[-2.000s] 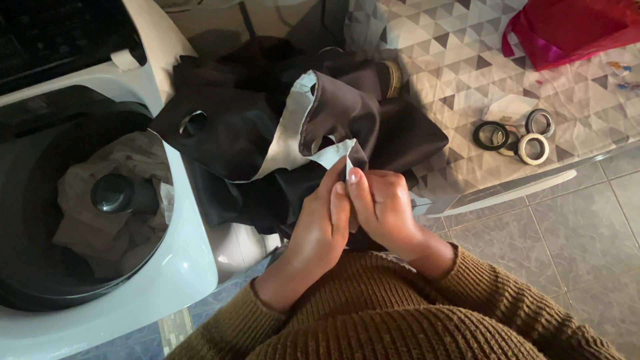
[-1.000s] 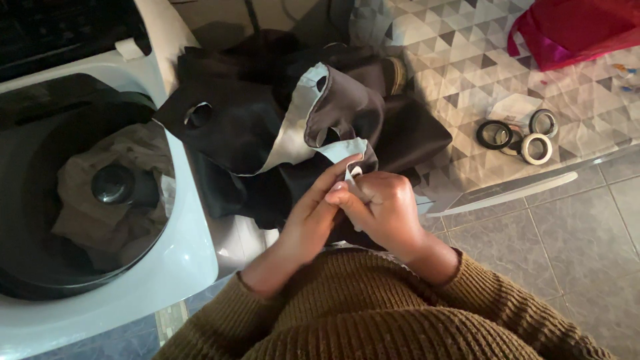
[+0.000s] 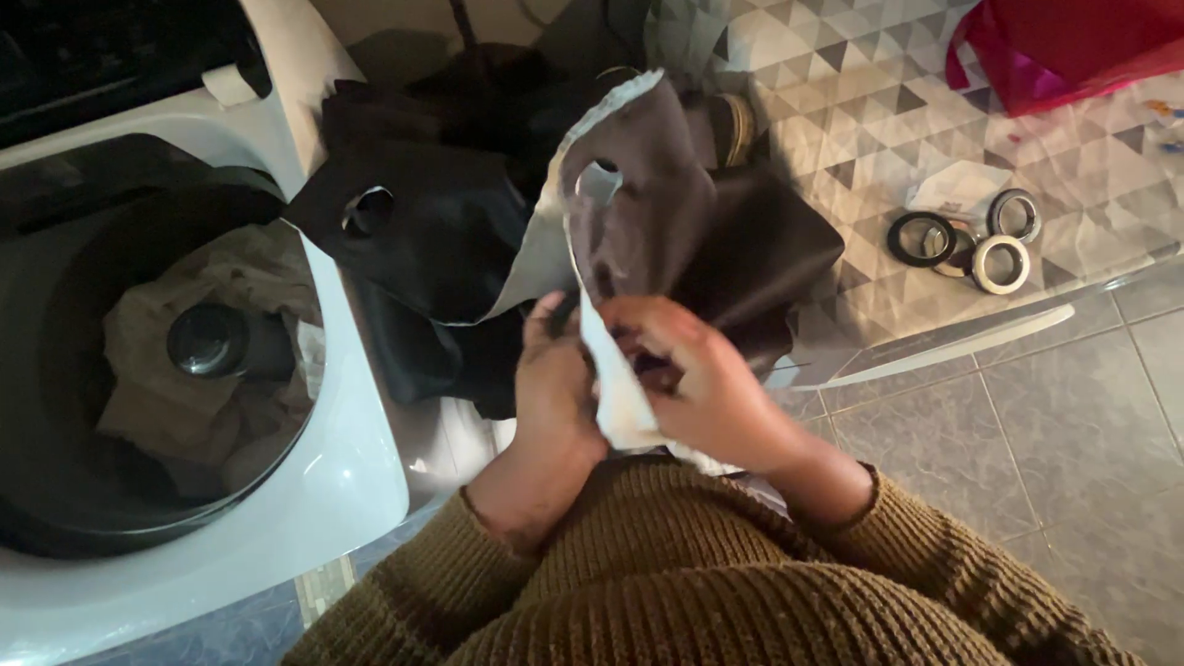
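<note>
A dark brown fabric with a pale backing and round holes cut through it point(image 3: 638, 203) lies bunched in front of me, its raw edge running down between my hands. My left hand point(image 3: 560, 388) is at the left side of this edge, fingers pointing up; its grip is partly hidden by the fold. Bent over the cloth at the right is my right hand point(image 3: 698, 370), its fingers closed on the fabric near the edge. Several grommet rings lie on the right: a black ring point(image 3: 921, 240), a cream ring point(image 3: 1001, 265) and a silvery ring point(image 3: 1015, 216).
An open top-loading washing machine point(image 3: 356, 490) stands at the left with pale cloth point(image 3: 176, 370) in its drum. A triangle-patterned cover point(image 3: 823, 111) lies over the surface at the right, bearing a red bag point(image 3: 1082, 55). Grey floor tiles point(image 3: 1101, 416) show below.
My hands, close together at the fabric edge before, are now farther apart with the pale-backed strip between them. The holed part of the fabric has shifted and opened out above them.
</note>
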